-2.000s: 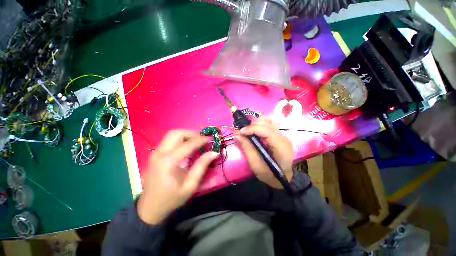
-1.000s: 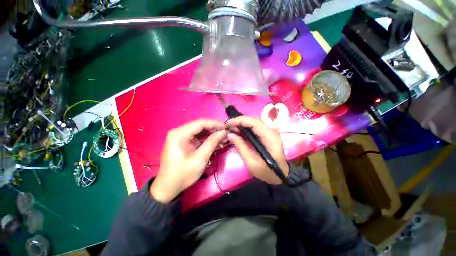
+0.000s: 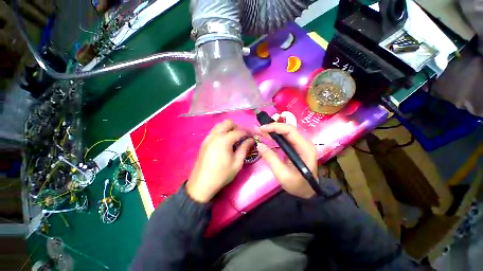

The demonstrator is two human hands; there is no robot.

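My left hand (image 3: pixel 220 159) holds a small ring part with dark slots and copper-coloured windings (image 3: pixel 251 150) over the pink sheet (image 3: pixel 175 153). The fingers cover much of it. My right hand (image 3: pixel 290 159) holds the black soldering iron (image 3: pixel 294 156), its tip pointing up and left, near the hood's lower rim. The right fingertips are at the ring part's right side. A thin dark wire hangs below the hands onto the sheet. Whether the right fingers pinch a wire is too small to tell.
The clear fume hood (image 3: pixel 222 79) hangs above the hands on a metal gooseneck (image 3: pixel 127 62). The tip cleaner tin (image 3: pixel 331 91) and black soldering station (image 3: pixel 365 58) are right. Wired green ring boards (image 3: pixel 126 177) and a wire heap (image 3: pixel 58 127) are left. Pale rings (image 3: pixel 55 247) lie lower left.
The view has shifted, so the bench items sit differently in the picture. The ring part is turned in my fingers; its green board face showed earlier, and dark slots and copper show now. The iron remains in my right hand.
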